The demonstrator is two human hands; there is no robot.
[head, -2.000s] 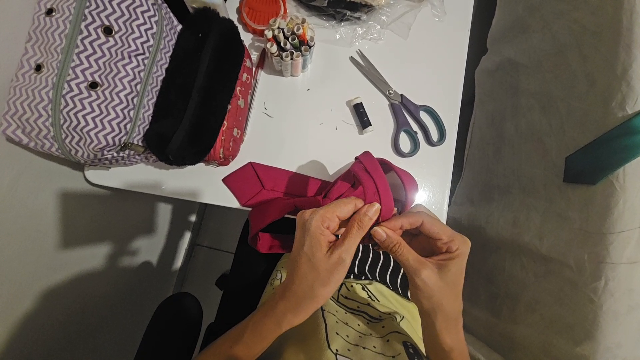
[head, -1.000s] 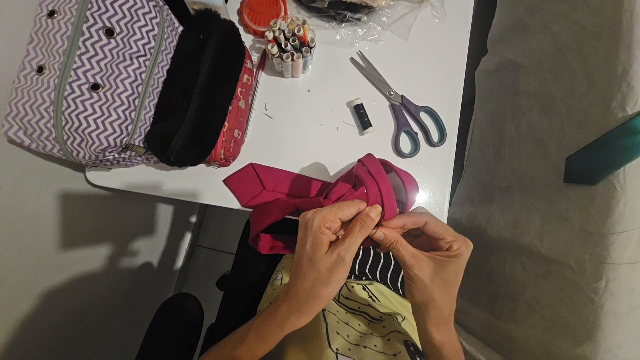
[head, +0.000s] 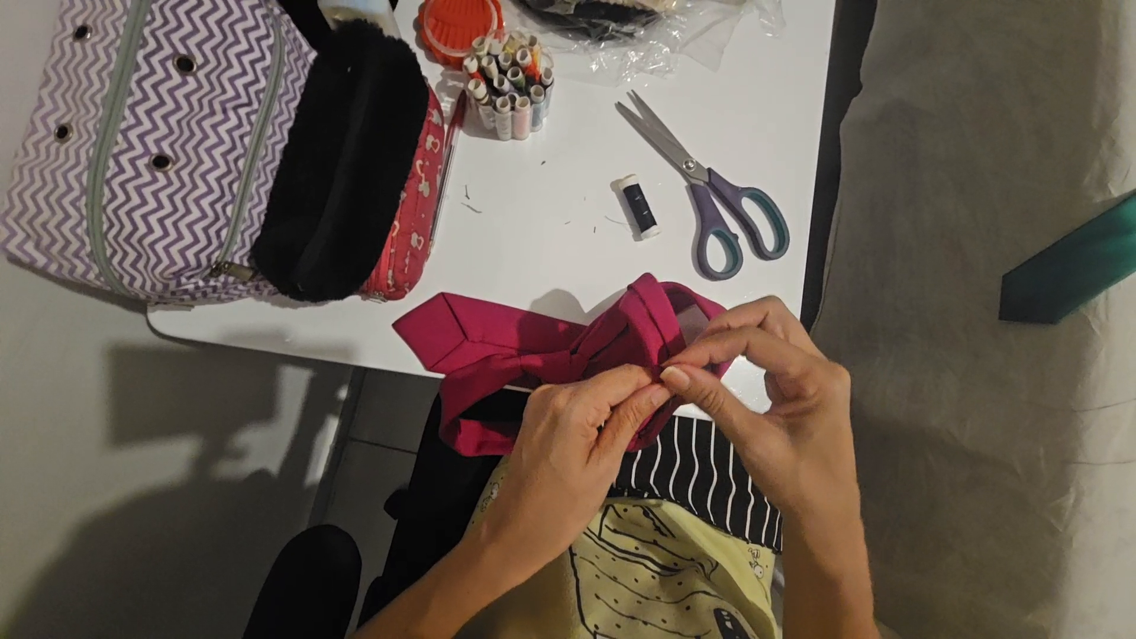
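A magenta necktie [head: 497, 330] lies looped and folded at the front edge of the white table, part of it hanging over. My left hand [head: 577, 444] pinches its fabric between thumb and index finger. Close beside those fingertips, the thumb and index finger of my right hand [head: 772, 390] meet at the same fold; whether they hold a needle or thread is too small to tell. Above the tie lies a spool of black thread [head: 639, 208]. Scissors with purple and teal handles [head: 701, 182] rest to its right, their blades slightly apart.
Several thread spools [head: 510, 84] stand grouped near a red lid [head: 460, 31]. A zigzag-patterned bag [head: 191, 142], a black furry item [head: 342, 164] and a red pouch [head: 415, 204] occupy the left. Clear plastic packaging [head: 701, 31] lies at the back. A green tie end [head: 1056, 266] is at right.
My right hand's index finger and the fingers behind it have lifted and straightened a little near the fold. My left hand keeps its pinch on the magenta tie.
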